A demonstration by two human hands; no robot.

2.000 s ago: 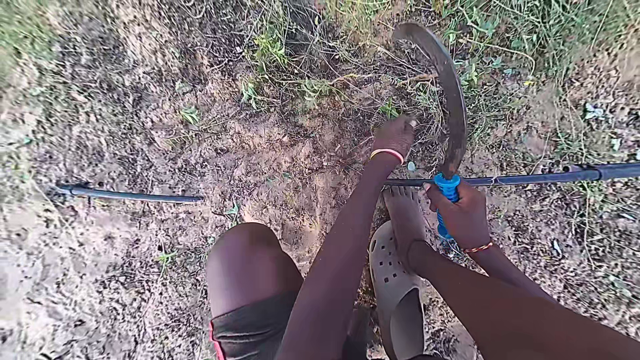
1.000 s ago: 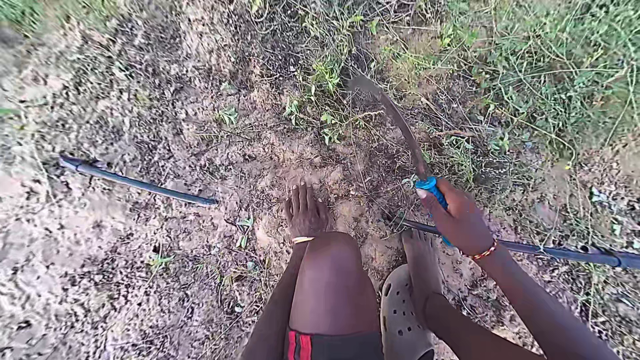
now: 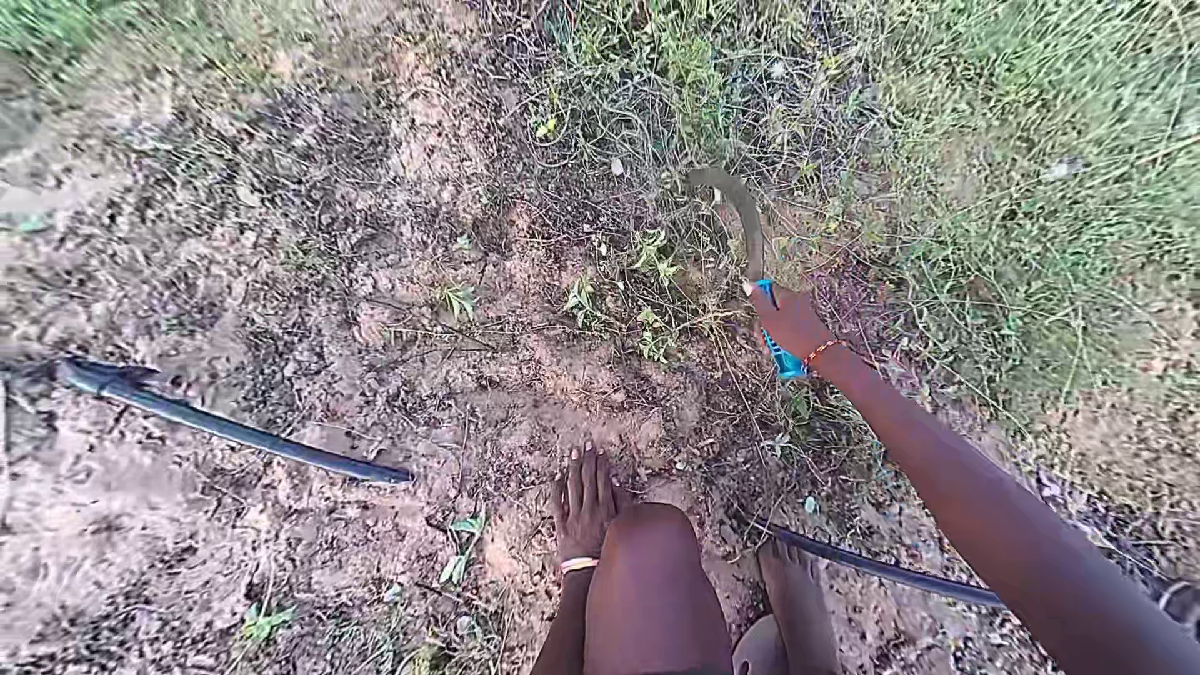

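Note:
My right hand (image 3: 795, 323) grips the blue handle of a sickle (image 3: 750, 220), right of the middle. Its curved metal blade points up and bends to the left, its tip among dry grass and weeds. My left hand (image 3: 583, 502) rests palm down on the soil beside my bent knee, fingers pointing forward, holding nothing. Small green weeds (image 3: 647, 319) grow from the ground between my two hands, nearer the sickle.
A length of black pipe (image 3: 253, 436) lies on the soil at the left. Another black pipe (image 3: 881, 569) runs from my foot (image 3: 797, 600) toward the lower right, passing behind my right forearm. Denser grass (image 3: 1050, 206) covers the upper right.
My left hand has moved from near the pipe and foot to the ground beside my knee. My right hand has reached forward with the sickle, away from the pipe. The view has shifted.

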